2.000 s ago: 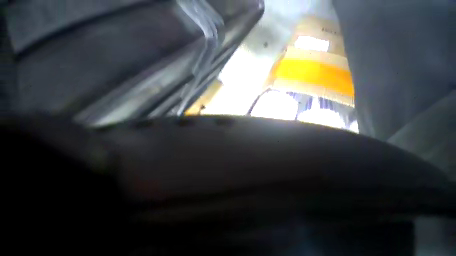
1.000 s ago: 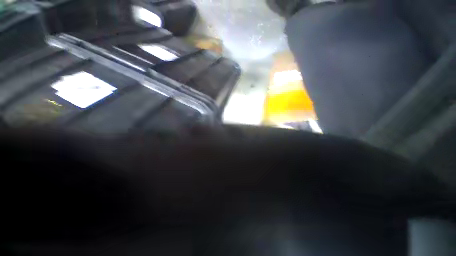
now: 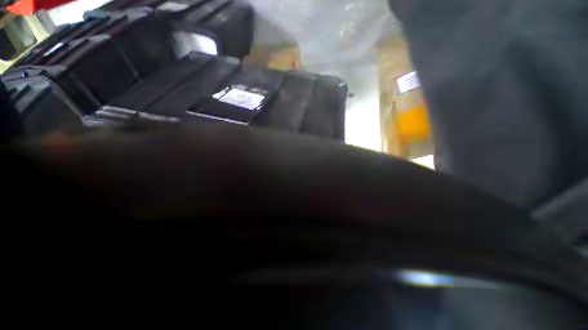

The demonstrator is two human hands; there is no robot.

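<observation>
Neither of my hands shows. A large dark curved shape, perhaps a device housing (image 3: 258, 193), fills the lower part of the view and hides what lies below. Beyond it, nearest in front, stand black plastic crates (image 3: 309, 103) with ribbed sides. A white paper label (image 3: 241, 97) is on one crate. More black crates (image 3: 122, 51) stand side by side at the upper left.
Dark grey clothing (image 3: 490, 97) fills the right side. A cardboard carton (image 3: 394, 67) with an orange-yellow tape band (image 3: 412, 122) stands beside it. A translucent whitish film or bag (image 3: 322, 26) is at the top middle. A red object (image 3: 42, 6) shows at the top left.
The view has swung left. More black crates and the red object now show at the left. The taped carton is now mostly cut off by the clothing and the dark shape.
</observation>
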